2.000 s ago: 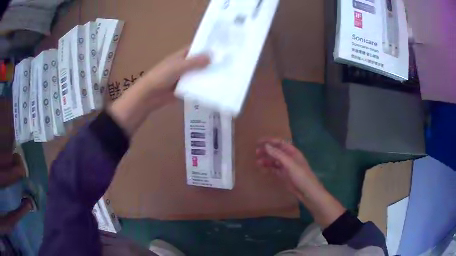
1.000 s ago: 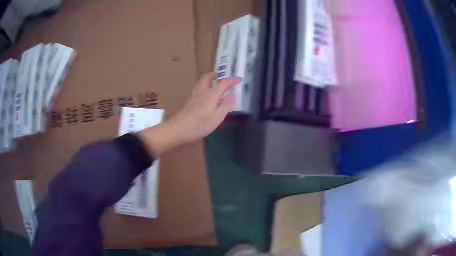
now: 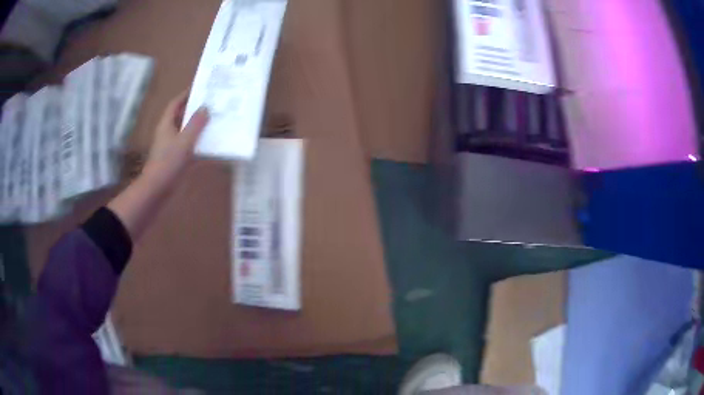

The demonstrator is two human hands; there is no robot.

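Note:
My left hand (image 3: 171, 143) is closed on a white retail box (image 3: 235, 81), back face up, held over the brown cardboard sheet (image 3: 332, 308). Its top end is cut off by the picture's edge. Another retail box (image 3: 269, 227) lies front up on the cardboard, below and right of the held one. A row of leaning boxes (image 3: 69, 135) stands at the left. My right hand is not in view. The picture is blurred.
A box (image 3: 506, 42) rests on the roller conveyor (image 3: 513, 123) at upper right. Beside it are a pink-lit cardboard flap (image 3: 617, 92) and a blue machine panel (image 3: 644, 208). Loose sheets (image 3: 617, 316) lie at lower right. A few boxes (image 3: 110, 339) show at lower left.
A second ago my left hand was at a box beside the rollers. Now it is further left over the cardboard, holding a box. The view has also shifted.

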